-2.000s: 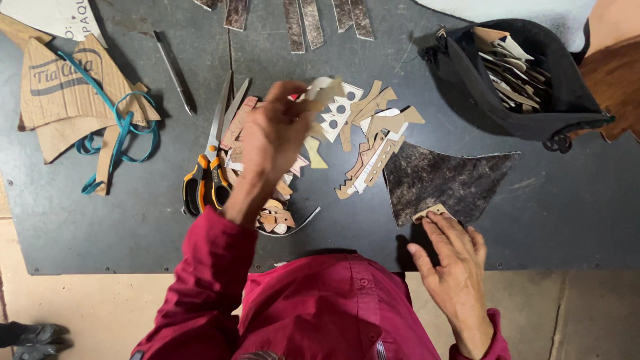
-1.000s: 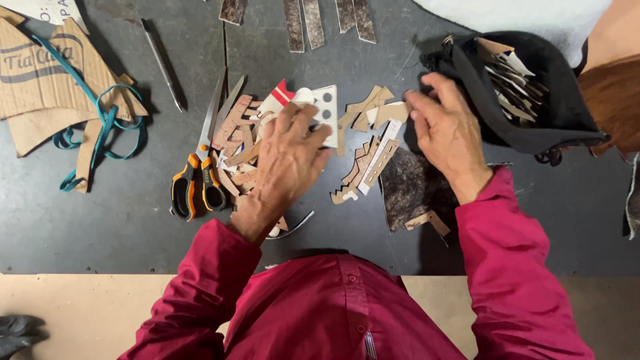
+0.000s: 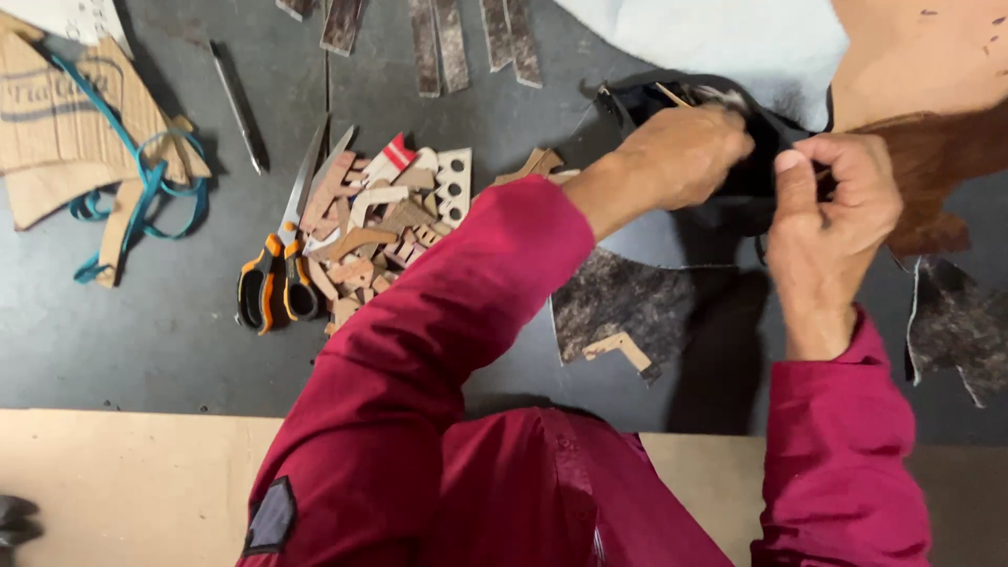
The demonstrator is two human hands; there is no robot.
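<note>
My left hand (image 3: 681, 157) reaches into the mouth of a black fabric bag (image 3: 732, 209), its fingers blurred; whether they hold anything cannot be told. My right hand (image 3: 835, 197) pinches the bag's right rim between thumb and fingers. Below the bag lies a dark, mottled hide piece (image 3: 614, 291) with an angled tan template (image 3: 622, 345) on it. To the left, under my left forearm, spreads a pile of small cut template pieces (image 3: 370, 228), and a white strip with round holes (image 3: 454, 185) lies at its edge. Orange-and-black scissors (image 3: 283, 252) rest partly spread beside the pile.
A silver pen (image 3: 236, 106) lies at the upper left, near cardboard shapes (image 3: 71, 102) tied with teal cord (image 3: 153, 177). Dark hide strips (image 3: 437, 47) line the far side. White material (image 3: 709, 31), brown hide (image 3: 921, 181) and another mottled piece (image 3: 957, 323) lie at the right.
My left hand has moved right from the template pile into the bag. My right hand has moved from the tan pieces beside the bag to its right rim and taken hold there.
</note>
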